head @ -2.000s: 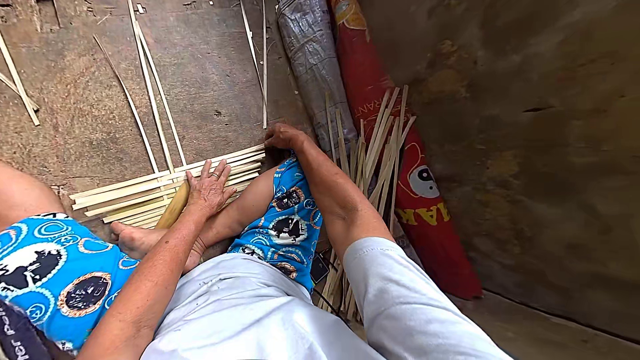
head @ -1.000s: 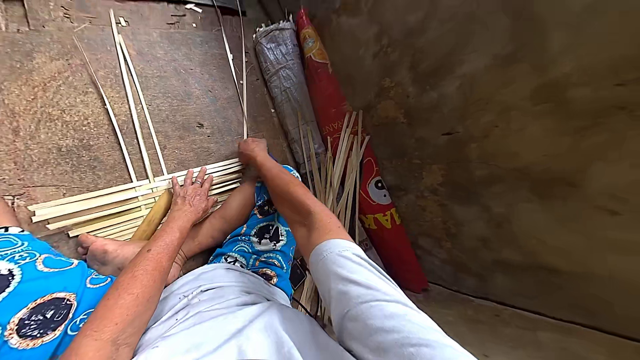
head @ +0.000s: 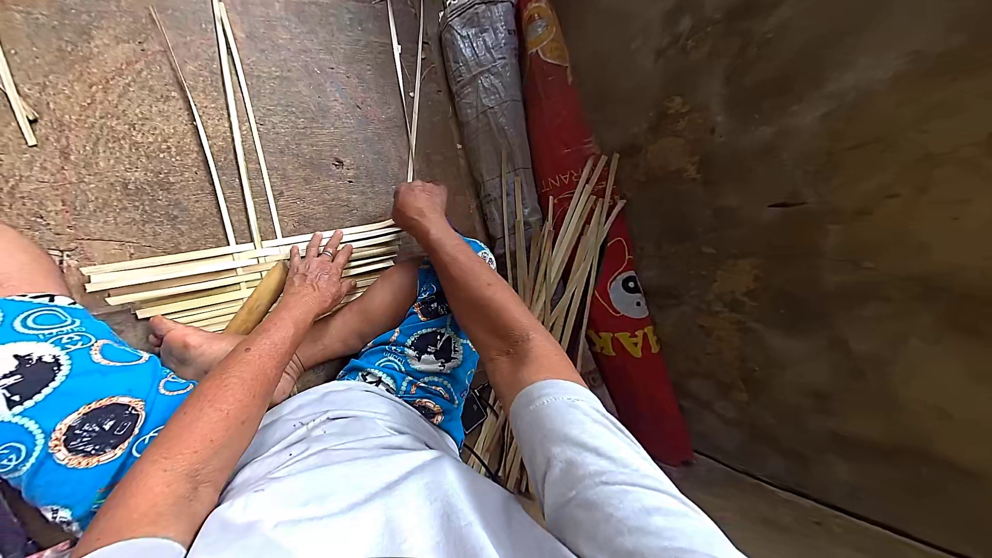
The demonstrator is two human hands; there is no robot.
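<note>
Several pale split bamboo strips lie side by side, crossed by longer strips that run up the board. My left hand rests on them with its fingers spread, a ring on one finger. A smooth, curved wooden or bamboo piece lies on the strips beside that hand, partly under the forearm. At the right end of the strips, my right hand is closed around thin upright strips that rise from the fist. My bare foot is against the lower edge of the strips.
More loose strips lean at the right, by a grey rolled sack and a red printed sack along the stained wall. A few strips lie at the far left. A dark small device with a cord lies beside my leg.
My right hand has gone from low at the strips' right end to a raised fist around the upright strips. My left hand stays flat on the crossed strips. The view has shifted.
</note>
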